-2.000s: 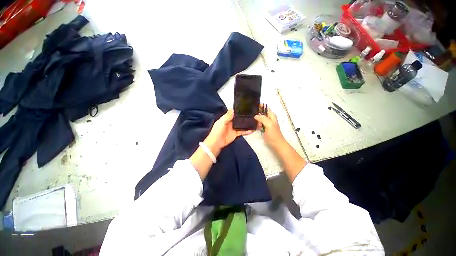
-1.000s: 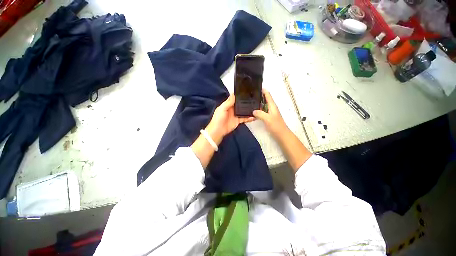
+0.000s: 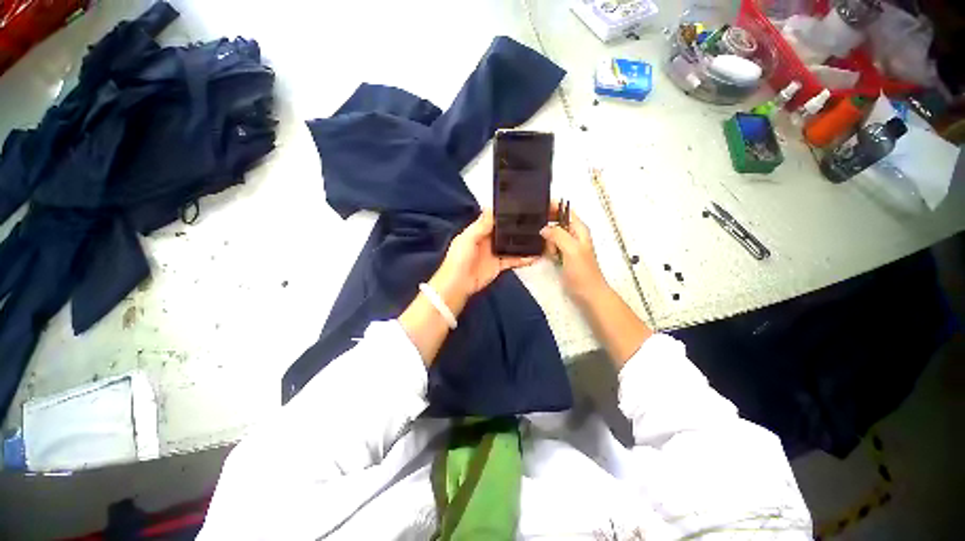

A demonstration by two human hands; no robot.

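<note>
A black smartphone (image 3: 523, 192) is held upright over the navy garment. My left hand (image 3: 473, 259) grips it at its lower left side, with a pale band on the wrist. My right hand (image 3: 572, 254) touches the lower right of the phone with the thumb; a small dark tool, perhaps thread snips (image 3: 562, 216), sticks up from its fingers. The navy garment (image 3: 402, 164) lies spread on the table under and behind my hands, its near end at the table edge by my lap.
A navy heap (image 3: 148, 137) lies left. A pale sheet (image 3: 79, 425) is at the lower left edge. Slim snips (image 3: 738, 230), a green box (image 3: 752, 143), a blue-and-white box (image 3: 622, 79), a clear tub (image 3: 722, 66), bottles (image 3: 862, 149) and a red basket (image 3: 788, 55) stand right.
The view has shifted slightly, up and then partly back. Both hands still hold the phone in front of me, and the garment lies as before.
</note>
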